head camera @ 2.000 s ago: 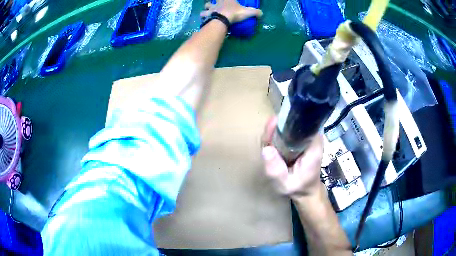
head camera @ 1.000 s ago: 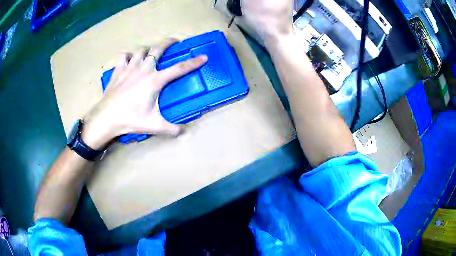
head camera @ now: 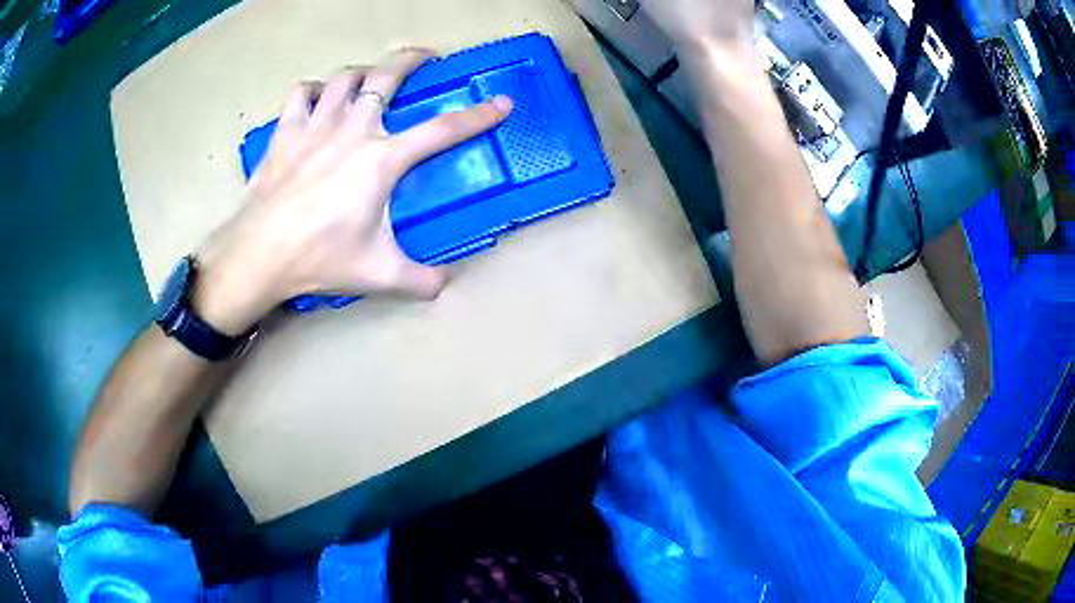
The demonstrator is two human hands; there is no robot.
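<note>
A blue handheld device [head camera: 536, 118] lies back up on the tan cardboard sheet [head camera: 472, 342], its dotted patch to the right. My left hand [head camera: 336, 189] is spread over the device's left part and presses on it, index finger reaching toward the dotted patch, thumb at the near edge. My right hand [head camera: 705, 14] is at the top edge of the picture, above the screw feeders [head camera: 813, 106], mostly cut off. What it holds, if anything, is out of the picture.
A black cable [head camera: 892, 141] hangs at the right in front of the feeders. An open carton [head camera: 919, 318] with clear plastic is at the lower right. Yellow boxes [head camera: 1023, 536] stand near the floor. Part of another blue device [head camera: 80, 17] shows at the top left.
Two seconds ago my left hand reached to a far blue device and my right held the screwdriver. Since one second ago the view has shifted slightly; my left hand stays on the device.
</note>
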